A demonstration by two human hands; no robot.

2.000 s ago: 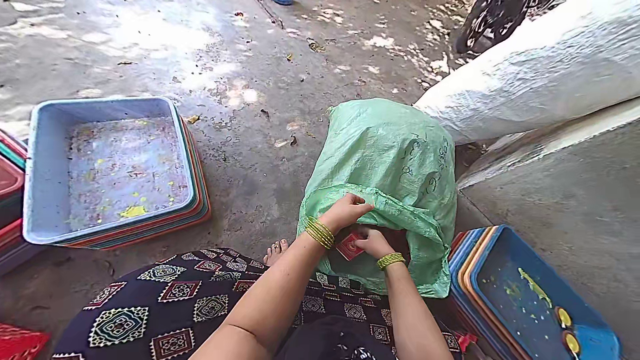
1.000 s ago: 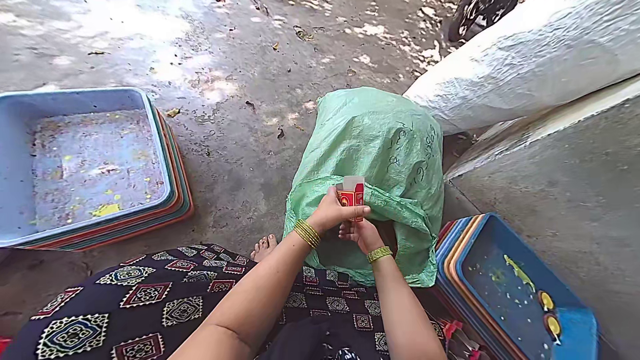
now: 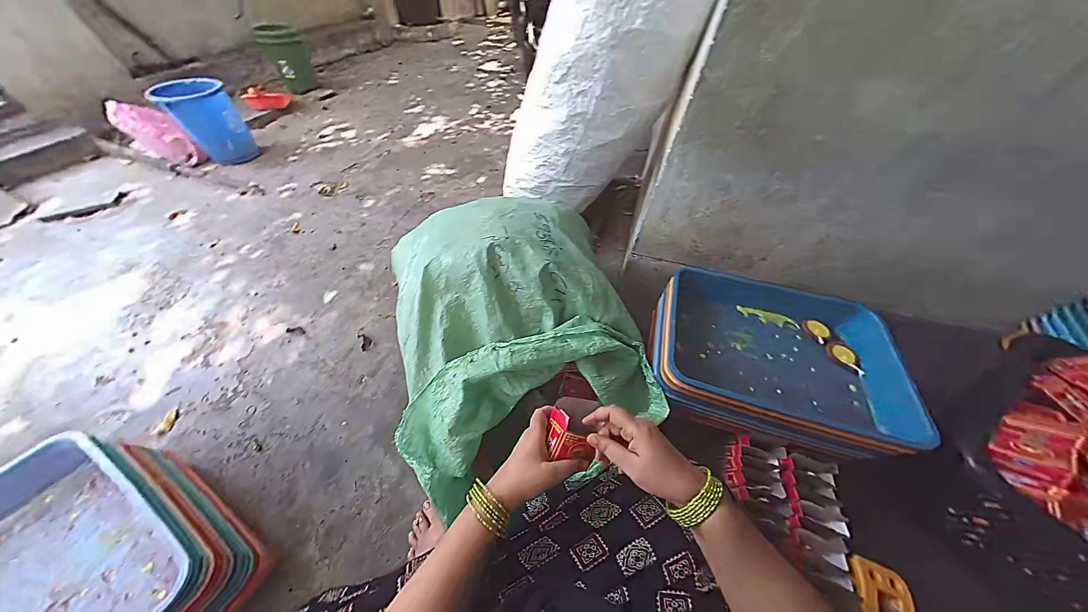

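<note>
My left hand (image 3: 540,455) holds a small red printed cardboard box (image 3: 561,438) with an open flap, just in front of the mouth of a green woven plastic sack (image 3: 501,289). The fingers of my right hand (image 3: 637,446) are at the right side of the box; whether they grip it is hard to tell. The sack stands on the ground with its mouth toward me, and some red pieces (image 3: 574,387) show inside it.
Stacked blue trays (image 3: 782,374) stand at the right, beside rows of small red boxes (image 3: 786,501) and a red heap (image 3: 1045,433). Another tray stack (image 3: 195,527) is at the lower left. A white sack (image 3: 578,102) leans behind; a blue bucket (image 3: 208,123) stands farther off.
The red box, held low at the sack's mouth two seconds ago, came up in both hands and is now in front of the mouth. The view has swung right and up.
</note>
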